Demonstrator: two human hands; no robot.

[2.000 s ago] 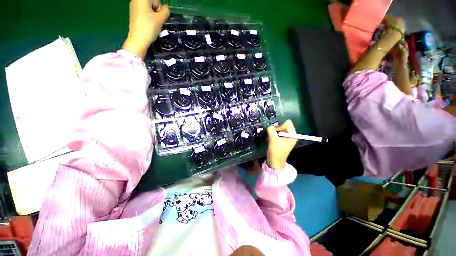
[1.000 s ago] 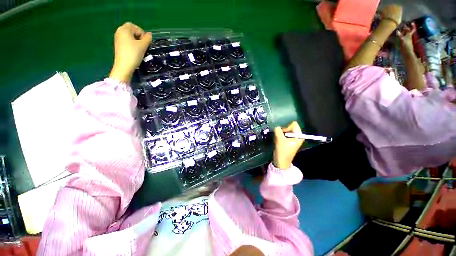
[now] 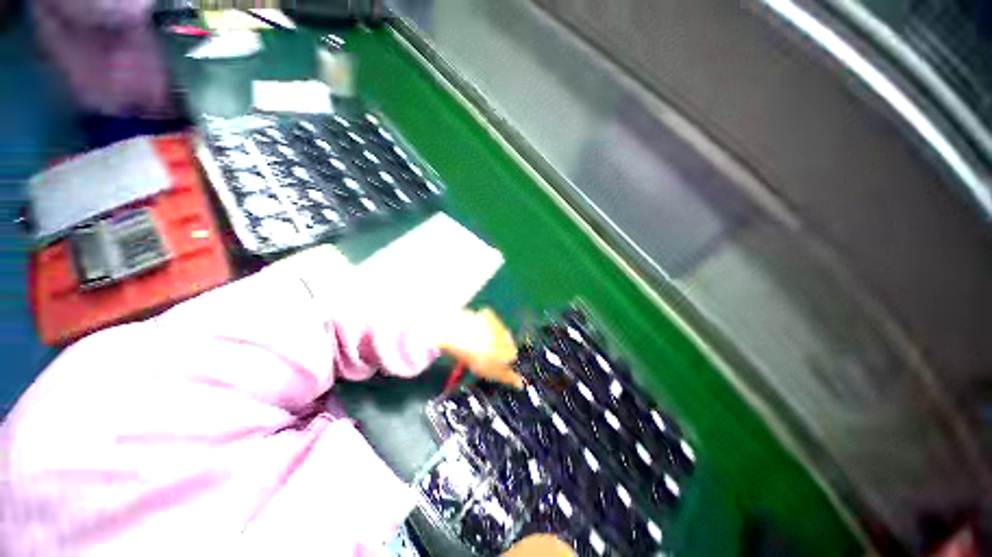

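The clear blister tray (image 3: 533, 470) lies on the green bench at the lower middle, tilted in the view and cut off by the bottom edge. Rows of round black units with small white labels fill it. My left hand (image 3: 482, 346) is at the tray's upper left edge, fingers pointing over it; blur hides whether they grip it. A thin red pen (image 3: 455, 378) shows just below this hand. My right hand is out of the picture, and so is the marker pen.
Another filled blister tray (image 3: 315, 180) lies at upper left. White paper (image 3: 441, 259) lies between the trays. A calculator (image 3: 122, 248) rests on a red-orange bin (image 3: 196, 245) at far left. A small bottle (image 3: 335, 71) and paper slip (image 3: 292, 96) are behind. A grey panel wall (image 3: 696, 207) borders the bench.
The view has swung left, bringing in the second tray, calculator and wall. My right hand with the marker and the neighbour at right have left the picture. My left hand remains by the tray's edge.
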